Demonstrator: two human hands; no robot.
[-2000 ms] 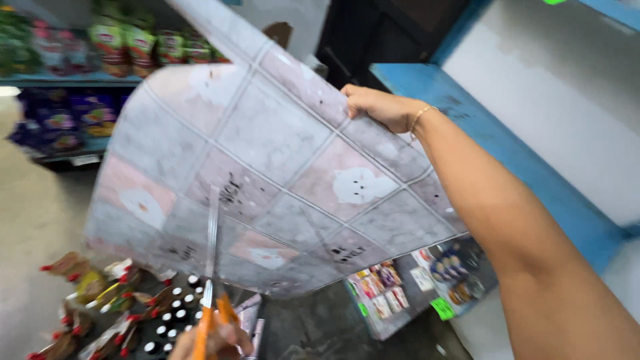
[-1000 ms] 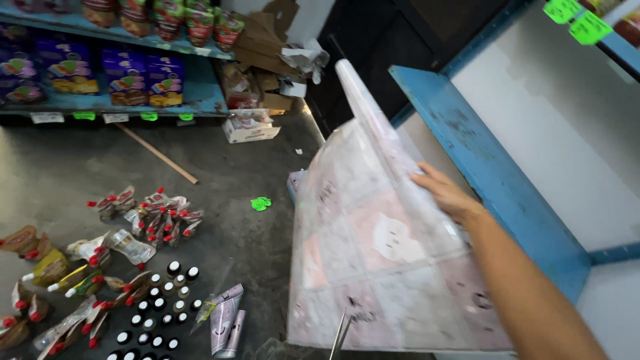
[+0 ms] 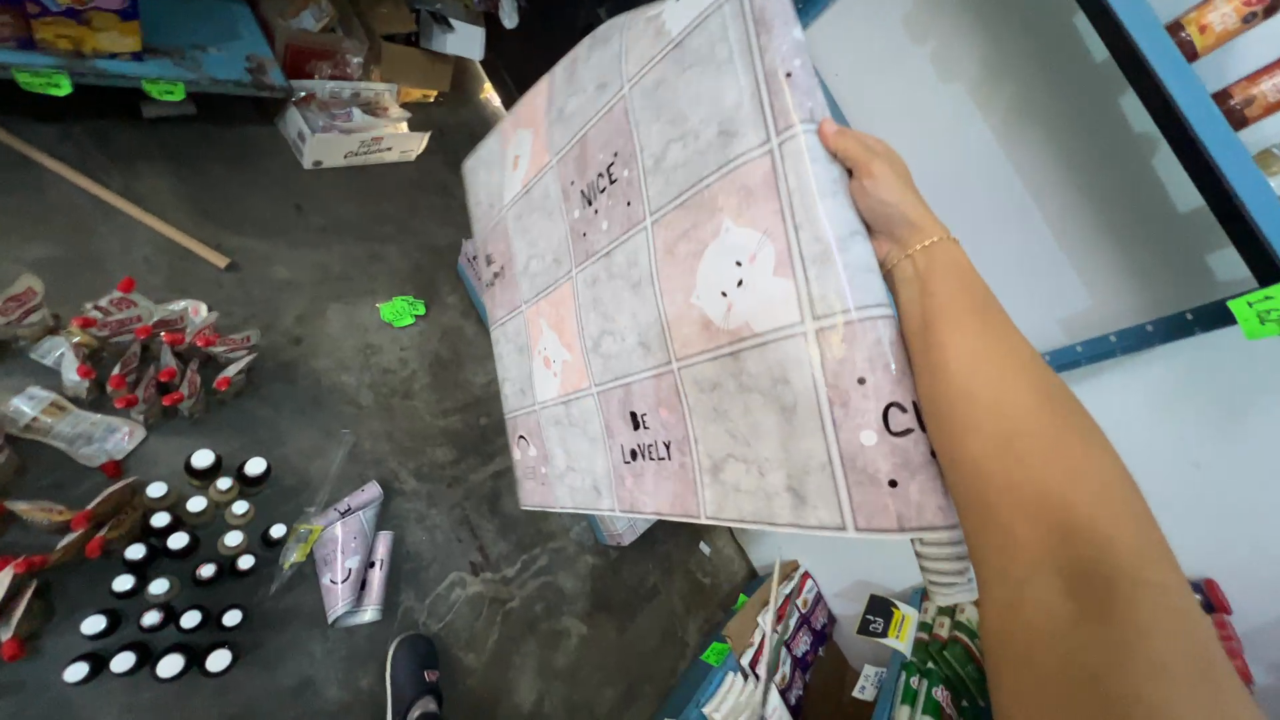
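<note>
A patterned plastic-coated sheet (image 3: pixel 650 290) with pink and grey squares, cat drawings and printed words hangs across the middle. My right hand (image 3: pixel 875 195) grips its upper right edge, with the thumb on the near side and the other fingers hidden behind it. A thin bracelet circles that wrist. Below the sheet, slim pale blades, apparently of scissors (image 3: pixel 772 635), point upward from the bottom edge; their handles are out of view. My left hand is not in view.
Dark bottles with white caps (image 3: pixel 180 545), red-capped pouches (image 3: pixel 160 350) and a rolled patterned piece (image 3: pixel 350 560) lie on the floor at left. A wooden stick (image 3: pixel 115 200), an open carton (image 3: pixel 350 145) and blue shelving (image 3: pixel 1150 335) stand around. Packets fill a low shelf (image 3: pixel 790 640).
The sheet, seen narrow and slanted one second ago, now faces the camera more broadly. The hand with the orange-handled scissors, visible two seconds ago, has left the view. The view has shifted.
</note>
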